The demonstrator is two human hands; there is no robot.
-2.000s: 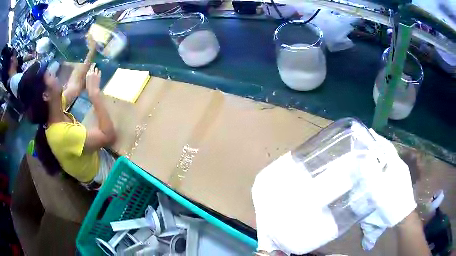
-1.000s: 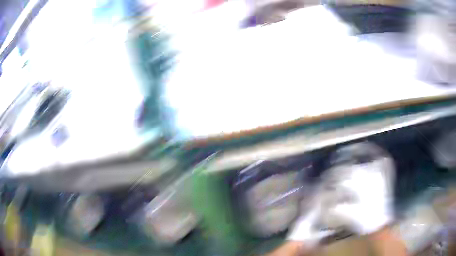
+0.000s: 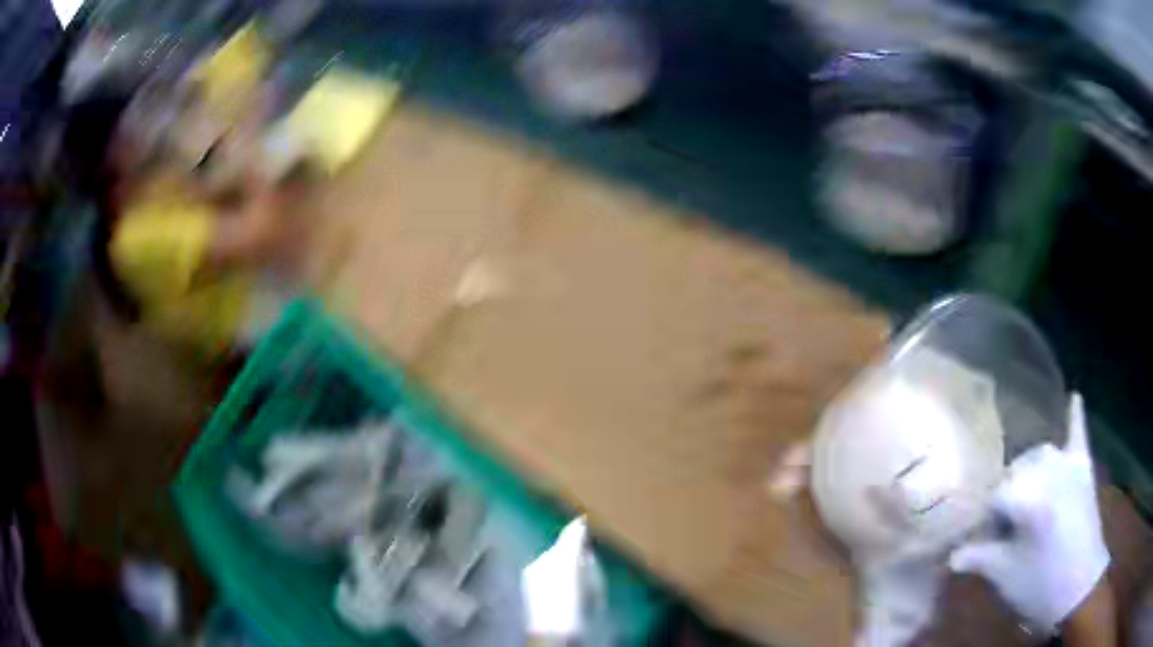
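Observation:
A clear jug with a frosted white part [image 3: 904, 455] is tilted at the right end of the bench, its clear part towards the upper right. My right hand [image 3: 1037, 537], in a white glove, is at the jug's right side, with one finger pointing up and the others against the jug. White material [image 3: 898, 607] hangs below the jug; blur hides what it is. A white pointed shape [image 3: 563, 581] over the crate's right end looks like my left gloved hand. It is blurred and I cannot tell its grip.
A green crate [image 3: 487, 436] at lower left holds pale grey plastic parts [image 3: 405, 544]. Brown cardboard [image 3: 607, 329] covers the bench. Jugs [image 3: 898, 177] stand on the dark green conveyor [image 3: 721, 164] behind it, near a green post [image 3: 1030, 215]. A yellow-shirted person [image 3: 164, 253] is at left.
The view swung up over the conveyor, then back down to bench and crate. The jug, held across both gloved hands two seconds ago, now has its frosted part towards me, with my right hand beside it.

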